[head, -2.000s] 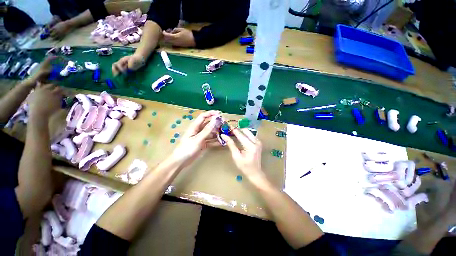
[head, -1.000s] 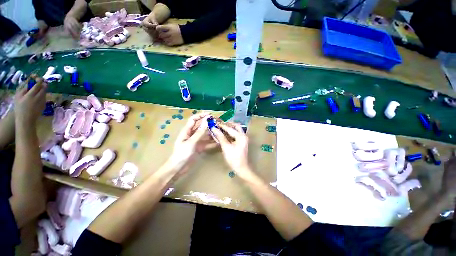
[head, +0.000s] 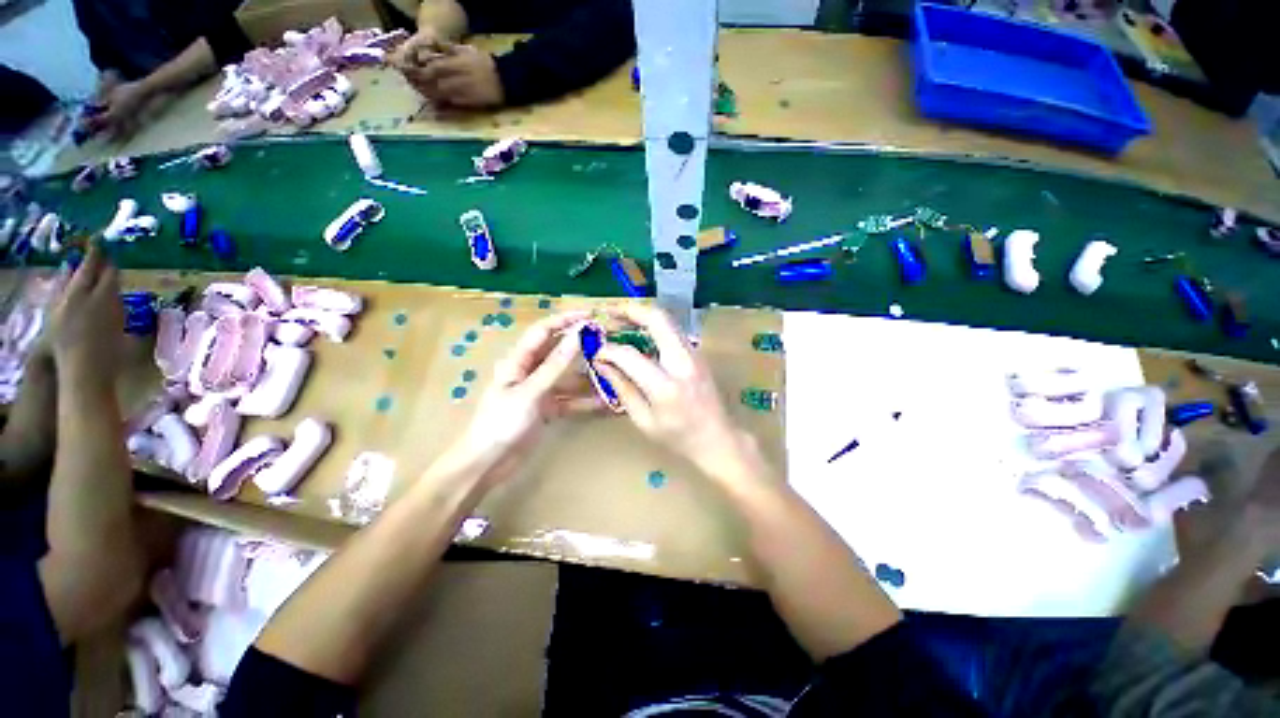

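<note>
My left hand [head: 517,386] and my right hand [head: 684,393] meet over the brown bench, near the foot of the pale post. Between them they hold a part-filled housing [head: 607,389] with a blue battery cell [head: 592,345] showing in it. A green circuit board [head: 632,341] shows at the fingers of my right hand, beside the battery. The fingers cover most of the housing, so how the board sits cannot be told.
The post [head: 677,168] stands just beyond my hands. The green belt [head: 562,246] carries housings and batteries. Housings [head: 232,351] lie heaped at left, others on the white sheet [head: 898,519] at right. A blue tray [head: 1025,84] is far right. Other people's arms show on both sides.
The view has shifted. The battery now lies along the housing between my hands, and the green board has come in close to my right fingers. Belt items have moved left relative to the post.
</note>
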